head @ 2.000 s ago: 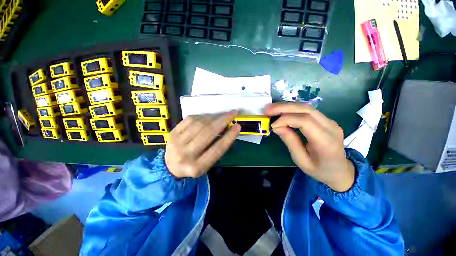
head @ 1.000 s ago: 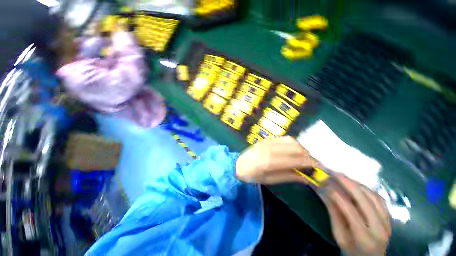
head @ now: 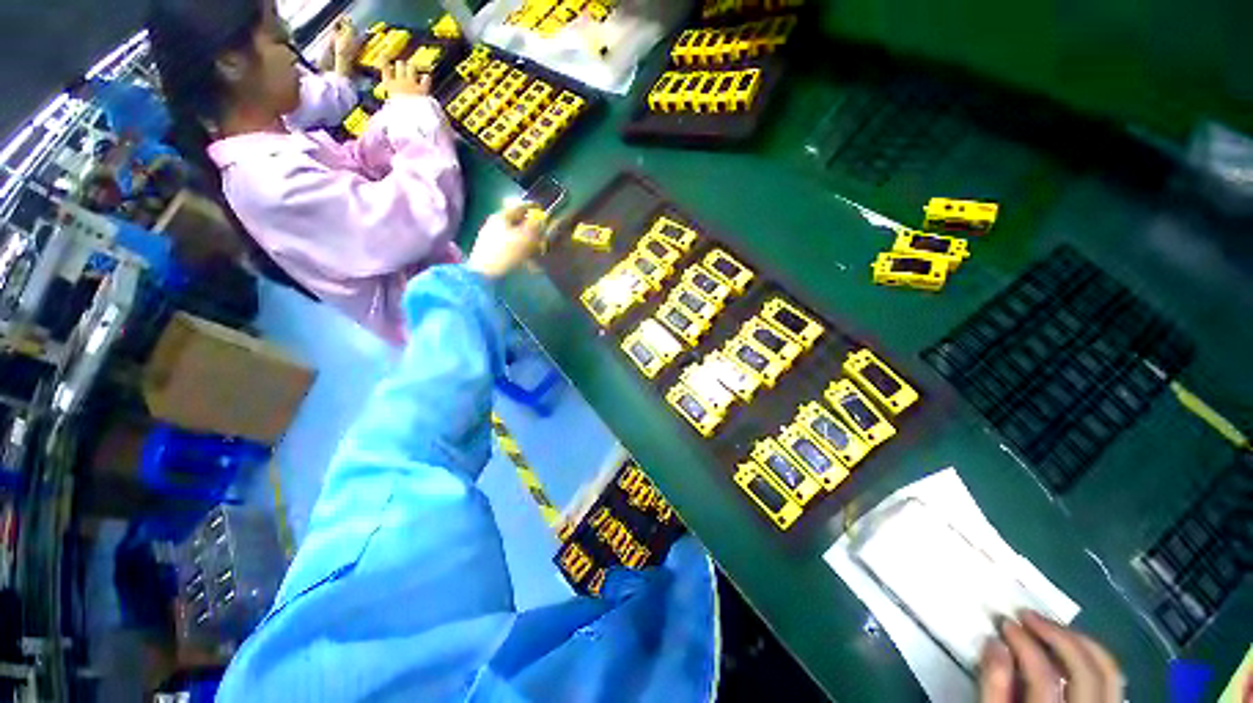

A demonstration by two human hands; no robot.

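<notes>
My left hand (head: pixel 506 245) is stretched out to the far end of the foam tray (head: pixel 948 419), with a small yellow housing (head: pixel 528 214) at its fingertips, partly hidden. Rows of yellow housings with dark windows lie in the tray, and one lies apart near its far end (head: pixel 592 236). My right hand (head: pixel 1051 666) is cut off by the bottom edge; its bent fingertips are on the white paper pad (head: pixel 948 570). No housing shows in it.
A phone (head: pixel 546 194) lies beside my left hand. Loose housings (head: pixel 911 268) and lens trays (head: pixel 1065 364) lie beyond the foam tray. A person in pink (head: pixel 337 192) works at the far left. Another foam tray (head: pixel 701 124) stands behind; filled trays (head: pixel 618 529) sit below the bench edge.
The view has turned left. My hands have parted: the left has moved from over the pad to the tray's far end with a yellow housing; the right remains by the pad.
</notes>
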